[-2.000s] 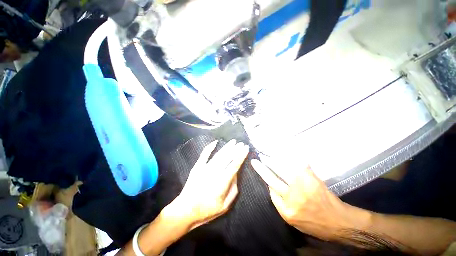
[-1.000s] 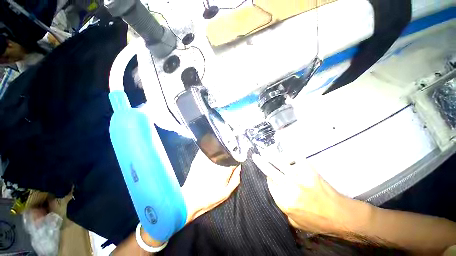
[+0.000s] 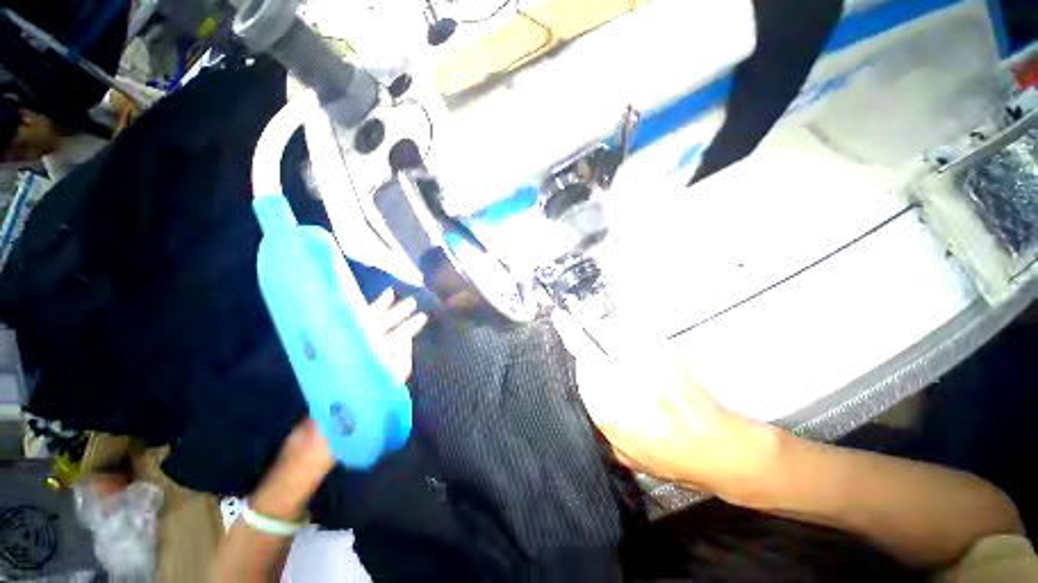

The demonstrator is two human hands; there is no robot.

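Note:
The black garment panel (image 3: pixel 501 410), finely striped, runs from the needle area down towards my lap. The presser foot and needle area (image 3: pixel 575 285) is shiny and blurred at its upper end. My right hand (image 3: pixel 649 399) lies on the panel's right edge, fingertips close to the needle, pressing or pinching the cloth. My left hand (image 3: pixel 393 330) is left of the panel, mostly hidden behind the blue clip-on lamp (image 3: pixel 330 342); its fingers show apart at the lamp's right side, and I cannot tell whether they touch cloth.
The white machine head (image 3: pixel 672 68) spans the top, with a black fabric strip (image 3: pixel 780 85) hanging over it. A clear box (image 3: pixel 1007 199) sits at the right of the bed. A large black garment pile (image 3: pixel 148 251), cardboard (image 3: pixel 188 524) and a plastic bag (image 3: pixel 120 524) are at left.
My left hand has moved away from the needle area, to the left behind the lamp. My right hand stays near the needle. More of the striped panel shows. The view has shifted a little.

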